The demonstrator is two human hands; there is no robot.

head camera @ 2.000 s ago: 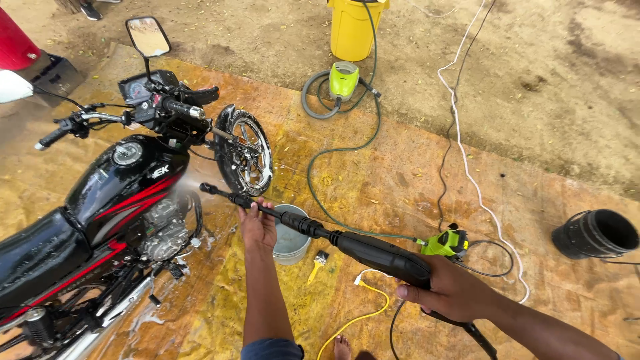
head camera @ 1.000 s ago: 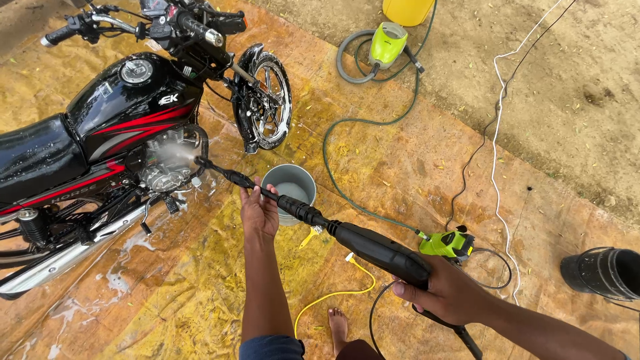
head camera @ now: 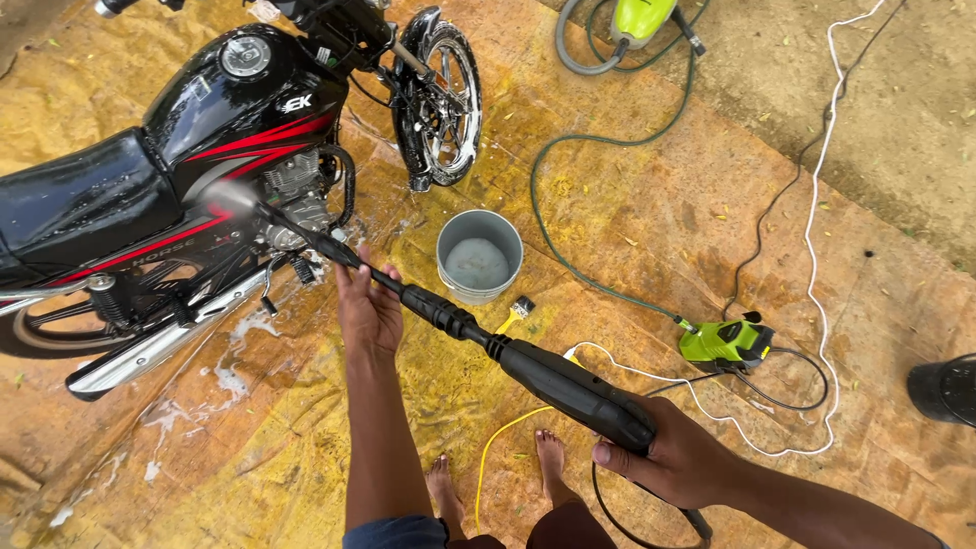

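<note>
My right hand (head camera: 671, 450) grips the rear handle of a black pressure washer gun (head camera: 564, 381); its trigger is hidden. My left hand (head camera: 370, 305) holds the thin lance from below, with the fingers curled up around it. From the nozzle a white spray (head camera: 232, 197) hits the side panel of a black motorcycle (head camera: 244, 107) with red stripes, just behind the engine (head camera: 293, 191). White foam clings to the front wheel (head camera: 450, 103).
A grey bucket (head camera: 480, 263) of cloudy liquid stands near a yellow-handled brush (head camera: 518, 311). Right of them are a green pressure washer (head camera: 724, 343), hoses, a white cord (head camera: 814, 229) and a black bucket (head camera: 942, 389). A green vacuum-like unit (head camera: 639, 19) lies at the top. A tarp (head camera: 625, 221) covers the ground.
The spray has moved from the engine back onto the side panel. Both hands have kept hold of the gun and lance. The view has shifted closer to the motorcycle.
</note>
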